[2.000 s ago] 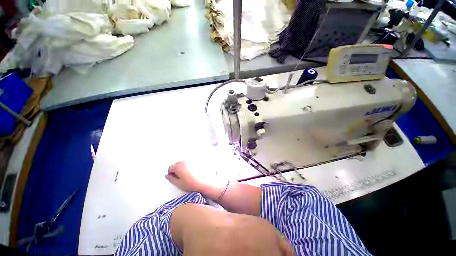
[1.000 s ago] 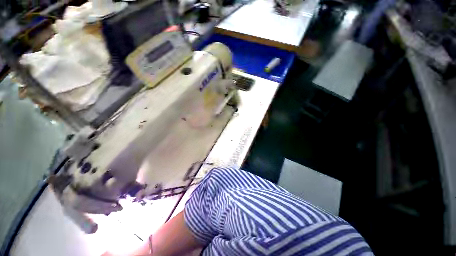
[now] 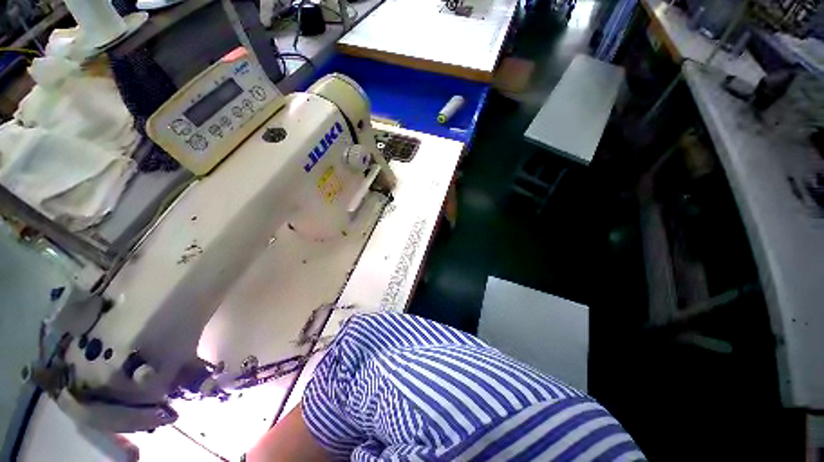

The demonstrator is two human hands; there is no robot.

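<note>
The cream JUKI sewing machine [image 3: 262,194] fills the left half of the view, its needle end at the lower left under bright light. The control panel [image 3: 215,106] with a grey screen sits above the head. Thin dark metal arms [image 3: 271,368] lie right of the needle area. My right arm in a blue-and-white striped sleeve enters from the bottom; only bare forearm shows at the lower edge, and the hand is cut off. My left hand is out of the picture.
A printed ruler scale [image 3: 404,268] runs along the table edge. A spool [image 3: 450,109] lies in the blue tray [image 3: 388,87]. White-topped stools [image 3: 578,106] stand in the dark aisle. A long bench [image 3: 736,180] is at right. Cream cloth [image 3: 63,167] is heaped at left.
The view has turned right, bringing the aisle and stools in and moving the machine left. Both arms showed on or over the table earlier; now only the right sleeve and some forearm show.
</note>
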